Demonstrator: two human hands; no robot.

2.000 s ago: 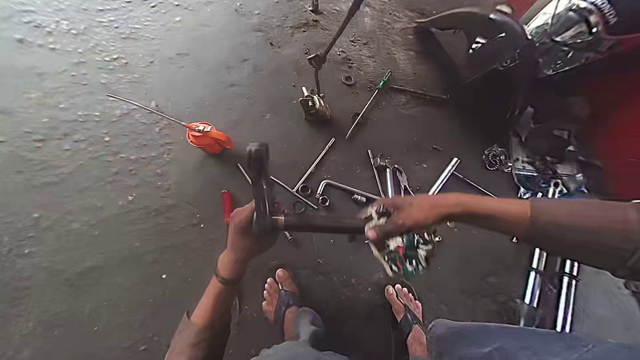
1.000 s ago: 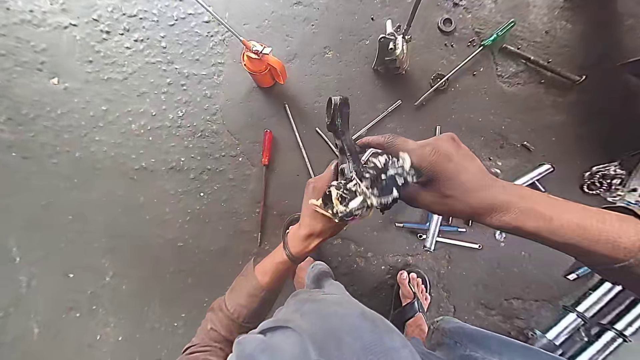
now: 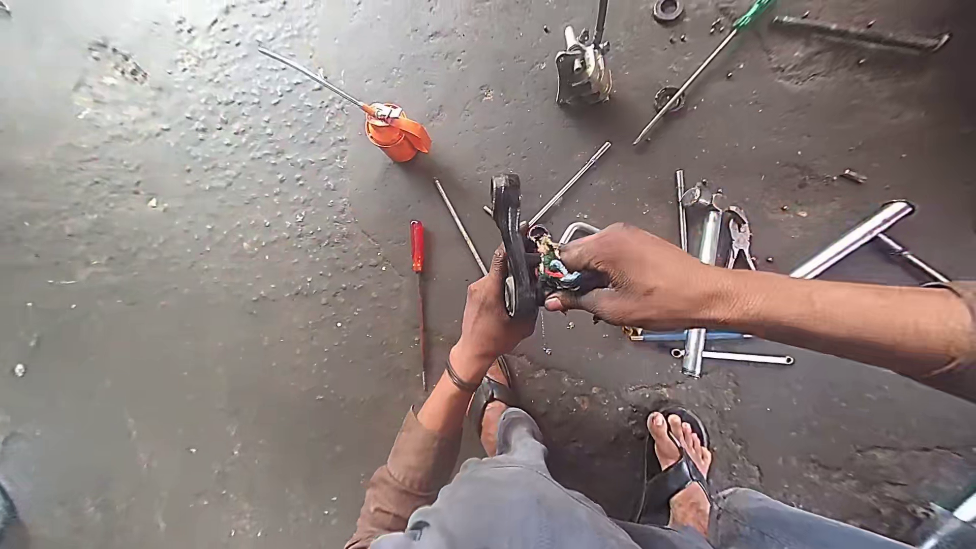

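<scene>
My left hand is closed around the lower end of a black metal arm-like part, which stands nearly upright in view. My right hand is just right of it and presses a bunched, multicoloured rag against the part's side. The fingers of my right hand hide much of the rag and whatever lies behind it. A red-handled screwdriver lies on the floor left of my hands. Beyond it sits an orange oil can with a long thin spout.
Pliers, a hammer, a chrome tube and a small spanner lie at right, partly under my right forearm. Farther off are a metal mechanical part, a green-handled screwdriver and a dark bar. My sandalled feet are below.
The rag, spread over the part one second ago, is now bunched beside it in my right hand. Two seconds ago the part's long shaft showed between my hands. The view has shifted.
</scene>
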